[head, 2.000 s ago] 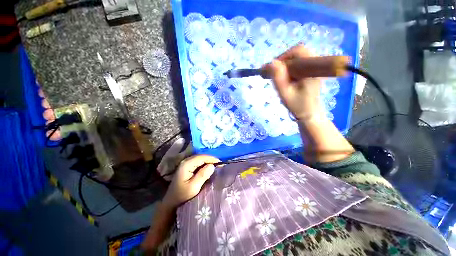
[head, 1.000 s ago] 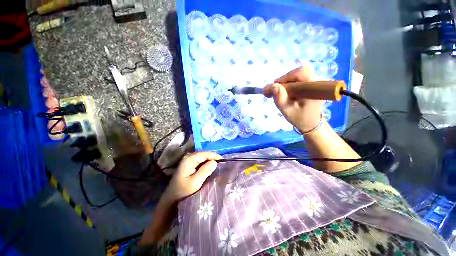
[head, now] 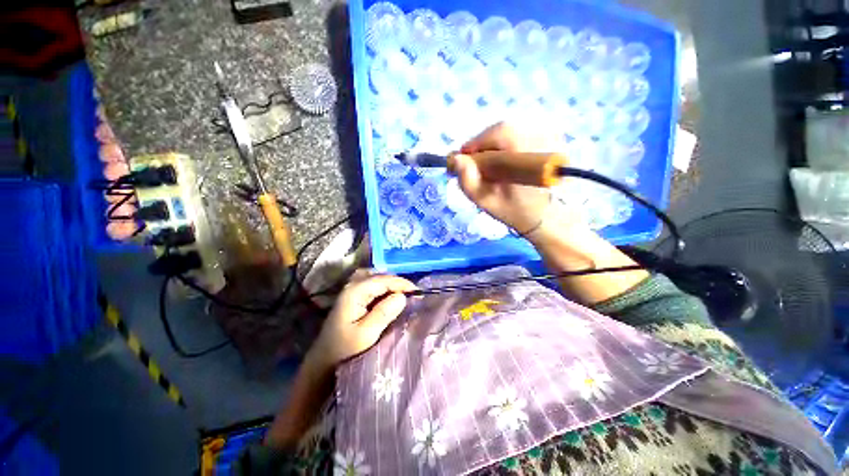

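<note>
My right hand (head: 503,181) is shut on the orange-tan handle of a soldering iron (head: 517,168). The iron points left, its tip over the clear discs near the tray's left side; I cannot tell if it touches. The clear plastic discs (head: 493,84) lie in rows in a blue tray (head: 365,139), many glaring white. My left hand (head: 358,316) holds the thin black power cord (head: 465,286) over the apron, below the tray's near edge. The cord runs across to my right forearm and loops back to the handle.
On the speckled table lie a spare iron (head: 270,214) on a wire stand, a loose clear disc (head: 314,88) and a crumpled off-white piece (head: 328,265). A power strip (head: 191,218) with black plugs is at left, near pink parts (head: 114,167). A fan (head: 773,270) stands right.
The iron and my right hand have moved left over the discs, the tip first lower, then slightly up. The view has shifted. My left hand still holds the cord.
</note>
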